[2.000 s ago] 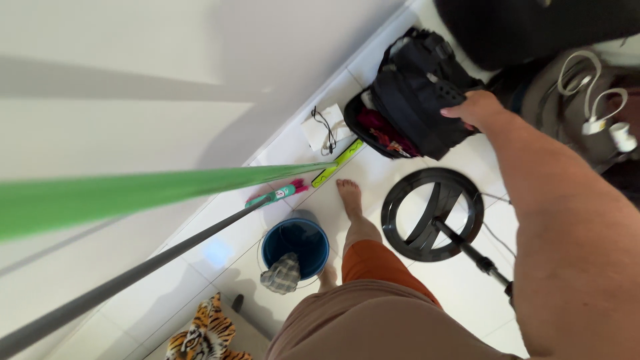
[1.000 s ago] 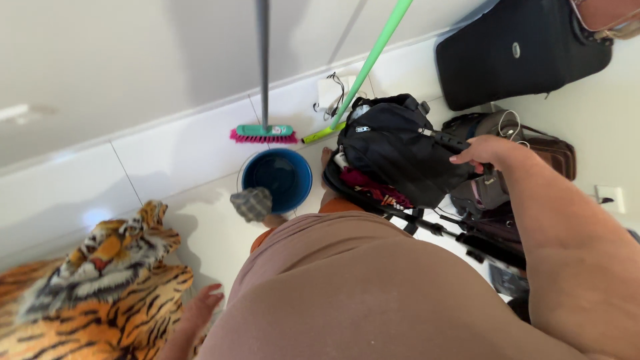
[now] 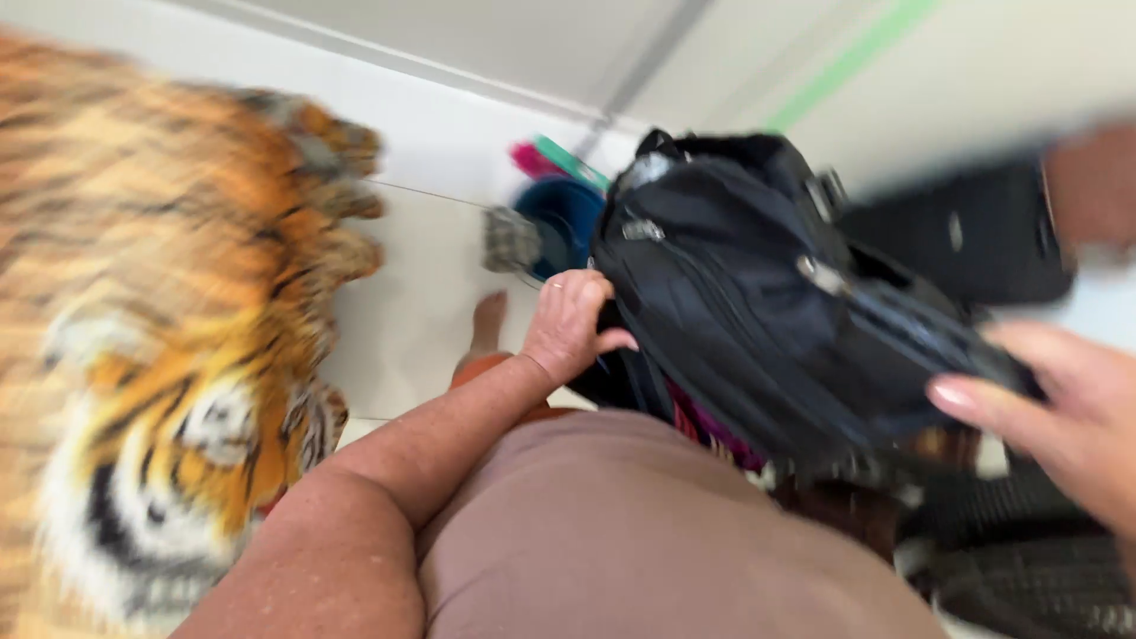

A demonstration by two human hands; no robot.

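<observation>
A black backpack (image 3: 737, 302) hangs before my body, held up between my two hands, with dark red and purple cloth (image 3: 710, 426) showing at its open lower side. My left hand (image 3: 572, 324) grips the bag's left edge, thumb apart from the curled fingers. On the right, my right hand (image 3: 1047, 399), somewhat blurred, is closed on the bag's other end. Behind the bag's left edge stands a blue bucket (image 3: 559, 222) with a grey checked cloth (image 3: 510, 240) over its rim.
A tiger-print plush blanket (image 3: 204, 311) fills the left. Beyond the bucket is a teal broom head with pink bristles (image 3: 568, 164). A green pole (image 3: 852, 58) leans at the wall. A black suitcase (image 3: 967, 235) lies at the right, and my bare foot (image 3: 490, 311) is near the bucket.
My left hand has come up from the lower left onto the backpack, which has risen nearer to me in my right hand. The view has swung toward the tiger-print blanket.
</observation>
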